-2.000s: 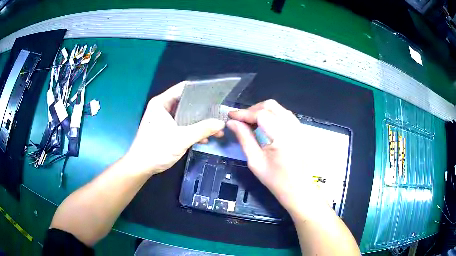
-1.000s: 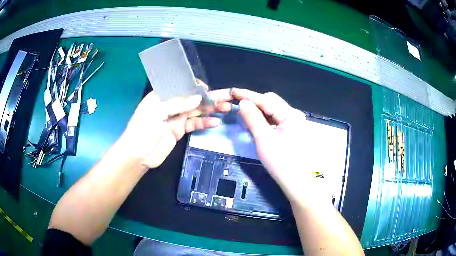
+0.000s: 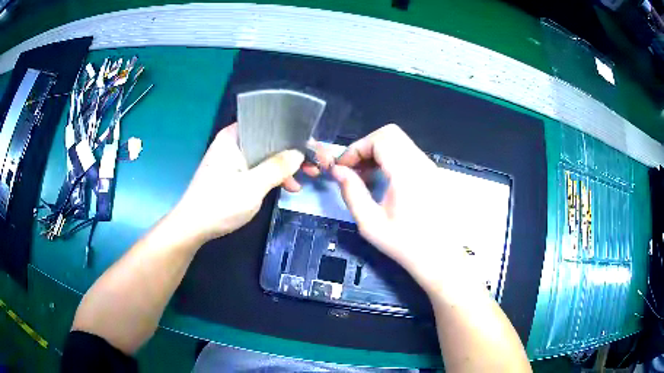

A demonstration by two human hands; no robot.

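Note:
My left hand point(image 3: 236, 189) holds a grey ribbed card point(image 3: 279, 125) upright, slightly fanned, above the cover's upper left corner. My right hand point(image 3: 389, 197) has thumb and index finger pinched together at the card's lower right edge, close to my left fingertips. Something small may be between the fingertips, too small to tell. The display back cover point(image 3: 378, 273) lies below, with a bright silver upper part and a dark lower part with square patches. My right hand and forearm hide part of it.
The cover lies on a black work pad point(image 3: 218, 291). A cable bundle point(image 3: 95, 146) lies at left, beside another unit point(image 3: 22, 124) on a dark pad. A clear tray point(image 3: 593, 291) with gold-black strips point(image 3: 580, 211) is at right. A pale ribbed strip point(image 3: 291, 33) runs along the far edge.
One second ago the card was tilted further left and higher; now it stands more upright and nearer the right hand. The right fingertips have moved slightly down and left. The cover stays on the pad.

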